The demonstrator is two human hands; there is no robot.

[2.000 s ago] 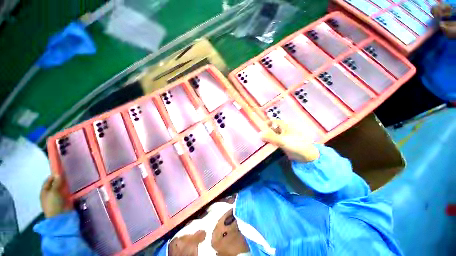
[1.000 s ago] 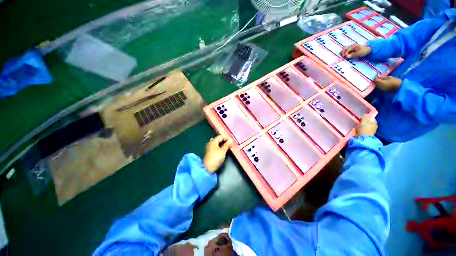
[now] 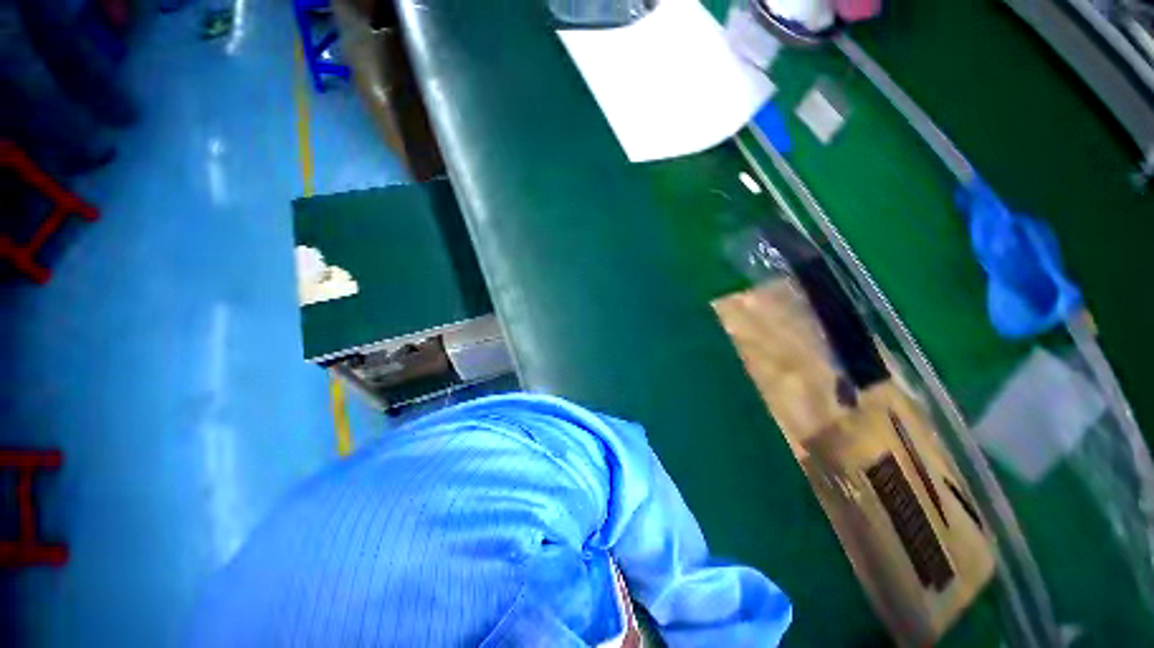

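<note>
No hand shows; only my blue sleeve and smock fill the bottom middle, and both of my hands are out of the picture. A brown backing board lies on the green bench at the lower right. On it is a sheet of small black parts, with thin dark tools beside it. A dark strip lies across the board's upper end, beside clear crinkled plastic. No tray or phone cover is in view.
A white paper sheet lies at the bench's top. A green-topped box with white crumpled tissue stands left of the bench edge. A blue cloth or bag hangs at the right. Red stools stand at the left.
The view has swung left along the bench. The trays, my two hands and the neighbouring worker have left the picture. The brown board now shows at the lower right; the box and stools at left appear.
</note>
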